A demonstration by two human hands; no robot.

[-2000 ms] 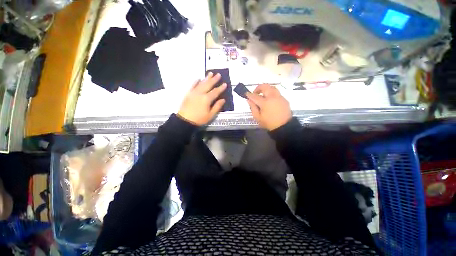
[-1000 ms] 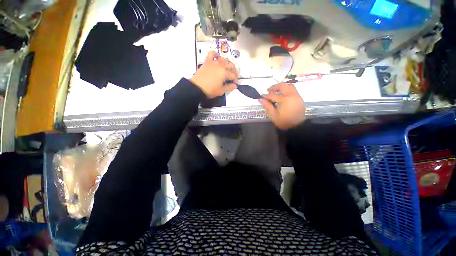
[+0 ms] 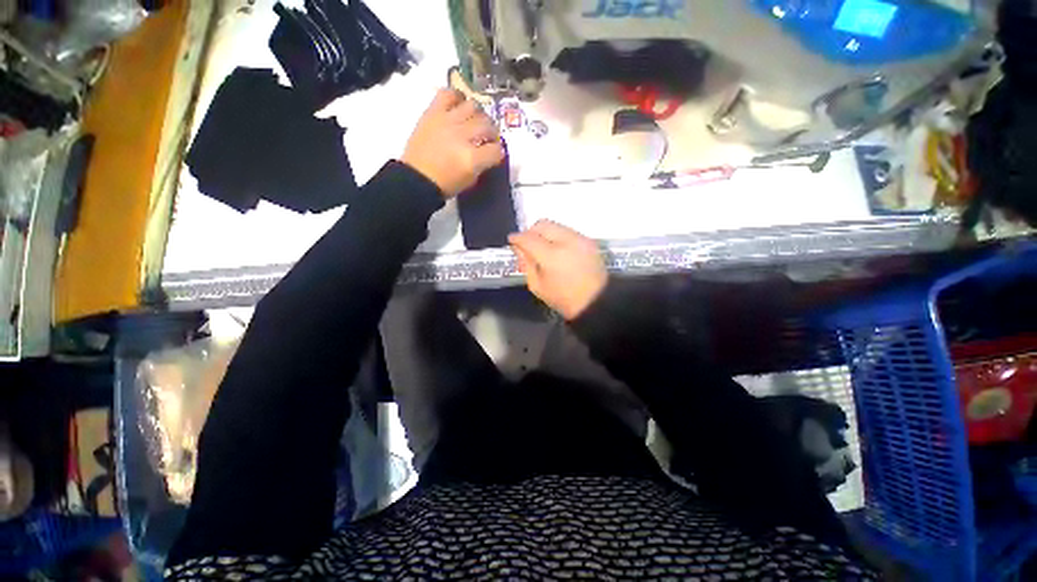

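A black cut fabric piece (image 3: 489, 211) lies on the white machine table, running from under my left hand to the table's front edge. My left hand (image 3: 450, 141) is on its upper end just below the presser foot area, fingers bent, with the fingertips close to the needle plate. My right hand (image 3: 561, 268) pinches the lower right corner of the piece at the front edge. The narrow black strip cannot be told apart from the larger piece. The needle is not clearly visible.
The sewing machine (image 3: 728, 80) stands at top centre and right, with red scissor handles (image 3: 650, 100) under its arm. Red-and-white snips (image 3: 696, 177) lie right of my hands. A flat black stack (image 3: 267, 142) and a bunched black pile (image 3: 336, 48) lie left. A blue basket (image 3: 910, 398) is at right.
The narrow strip was stretched between both hands and no longer shows separately. My left hand has moved left and up onto the larger piece. My right hand has moved left and down to its lower corner.
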